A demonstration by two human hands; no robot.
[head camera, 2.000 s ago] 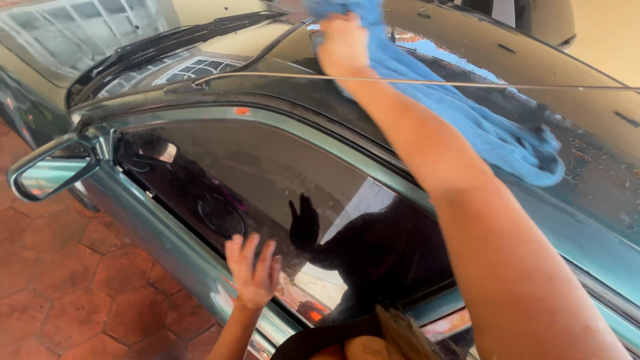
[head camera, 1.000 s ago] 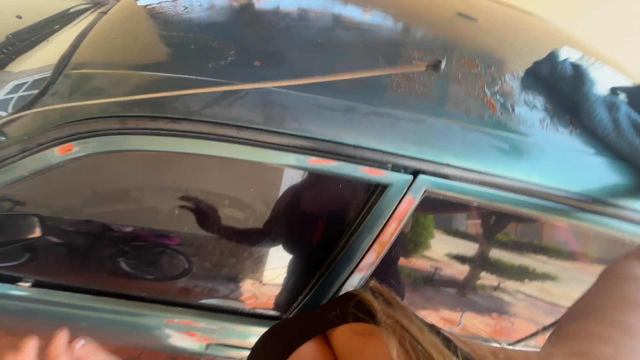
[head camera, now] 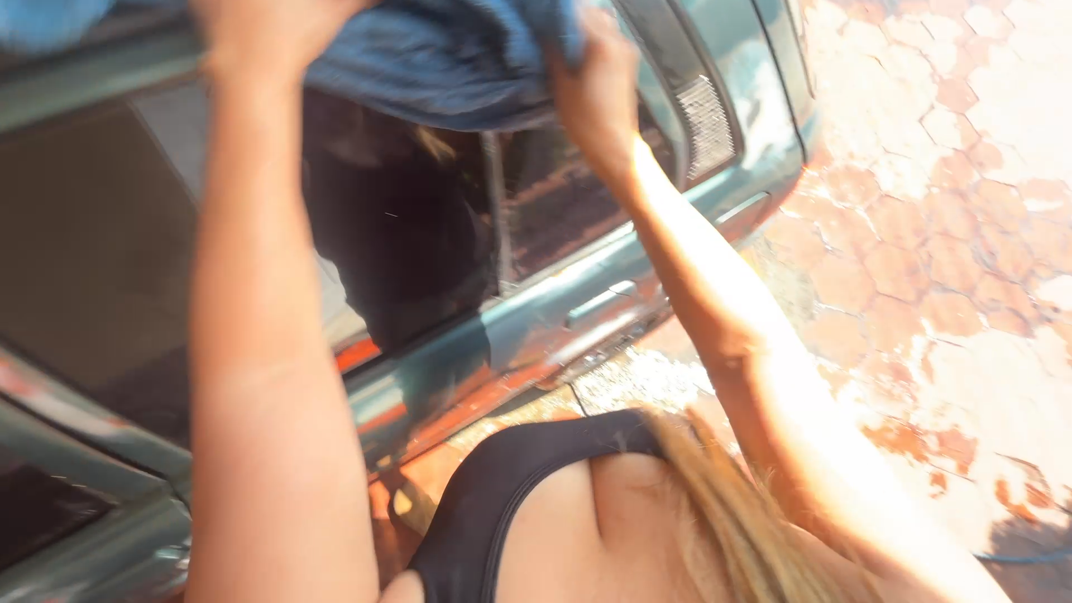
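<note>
A blue cloth (head camera: 435, 63) is bunched along the roof edge of a dark green car (head camera: 435, 360), above the rear side window (head camera: 402, 226). My right hand (head camera: 595, 84) grips the cloth at its right end, near the rear pillar. At the upper left, my left hand (head camera: 276, 25) is at the cloth's left part; it is blurred and cut off by the frame's top, so its fingers are hidden. More blue cloth shows at the top left corner.
A slotted vent panel (head camera: 709, 126) lies on the rear pillar, and a door handle (head camera: 601, 303) below the window. Wet, reddish hexagonal paving (head camera: 904, 251) runs beside the car. A thin blue hose or cord (head camera: 1026, 556) lies at the lower right.
The view has swung toward the car's rear. My left hand, low beside the window and apart from the cloth earlier, is now up at the cloth. The cloth now hangs over the rear side window's top.
</note>
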